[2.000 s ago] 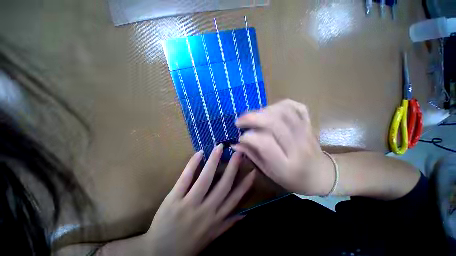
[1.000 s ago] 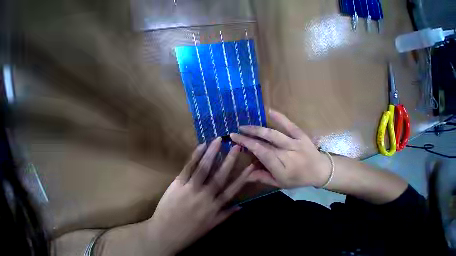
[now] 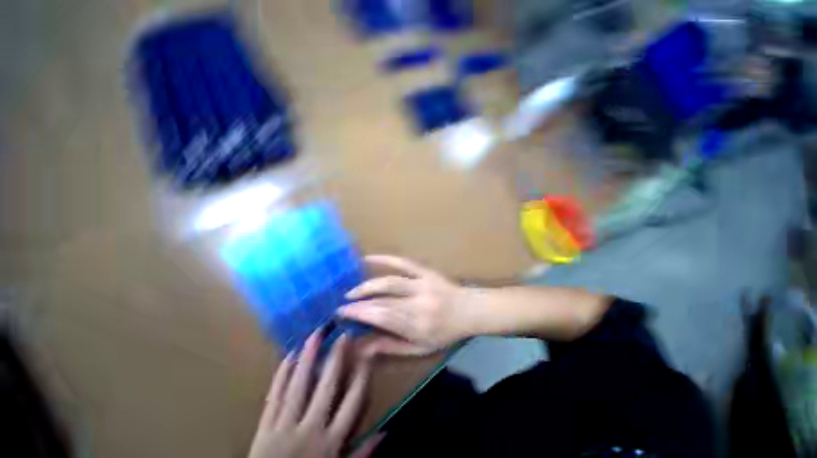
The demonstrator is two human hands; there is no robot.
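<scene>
A blue solar cell string (image 3: 291, 259) lies on the brown tabletop in front of me, bright light blue at its far end. My left hand (image 3: 313, 394) has its fingertips on the near edge of the string, fingers a little apart. My right hand (image 3: 403, 309) rests its fingertips on the near right part of the string, close to the left fingertips. The frame is blurred, so whether anything small is between the fingertips cannot be told.
A thick dark-blue stack of cell strings (image 3: 210, 98) lies beyond at the left. Small dark-blue cell pieces (image 3: 437, 107) lie at the top centre. A white bottle (image 3: 545, 100) and red-and-yellow-handled scissors (image 3: 557, 230) are at the right. Something bright blue (image 3: 683, 72) shows at the upper right.
The view has swung to the right, bringing the stack and more small pieces into sight. Both hands stay at the string's near end.
</scene>
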